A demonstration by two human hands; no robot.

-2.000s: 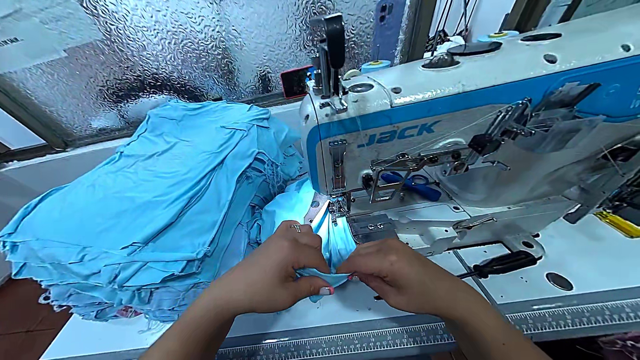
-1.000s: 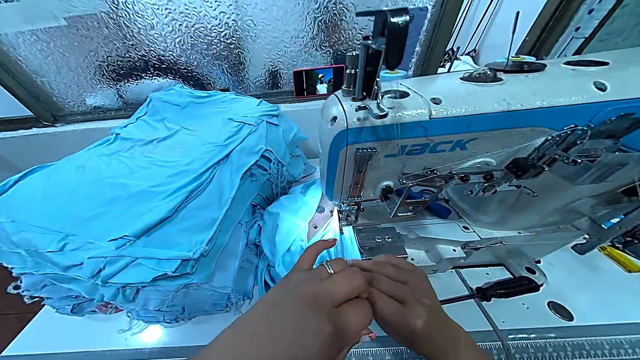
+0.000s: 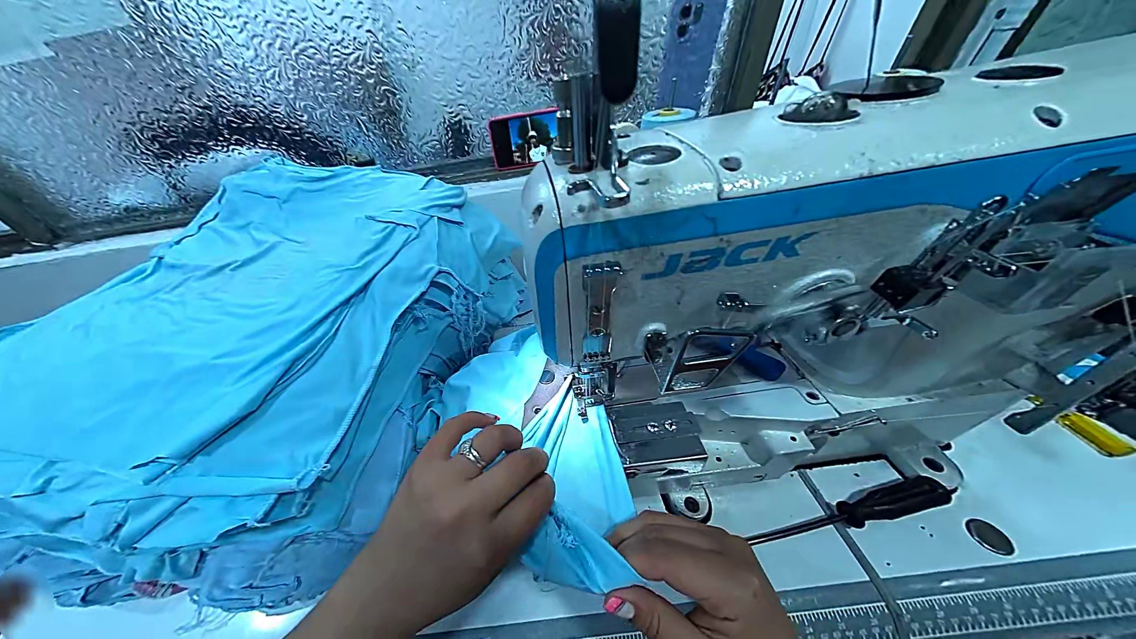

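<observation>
A Jack industrial sewing machine (image 3: 710,257) fills the right side of the head view. Light blue fabric (image 3: 590,470) lies gathered under its presser foot (image 3: 593,383) and fans out toward me. My left hand (image 3: 484,506), with a ring on one finger, grips the fabric's left side just in front of the foot. Lower right, my right hand (image 3: 697,577) pinches the near right corner between thumb and fingers. The fabric is stretched between both hands, with a frayed edge showing.
A tall pile of light blue fabric pieces (image 3: 266,293) stands left of the machine. A black-handled screwdriver (image 3: 896,501) lies on the table at right. A measuring tape strip (image 3: 1021,603) runs along the front edge. Behind are a phone (image 3: 524,138) and textured window glass (image 3: 266,80).
My hands, close together one second ago, are now apart, with the right hand lower and to the right. The fabric between them is spread out and visible.
</observation>
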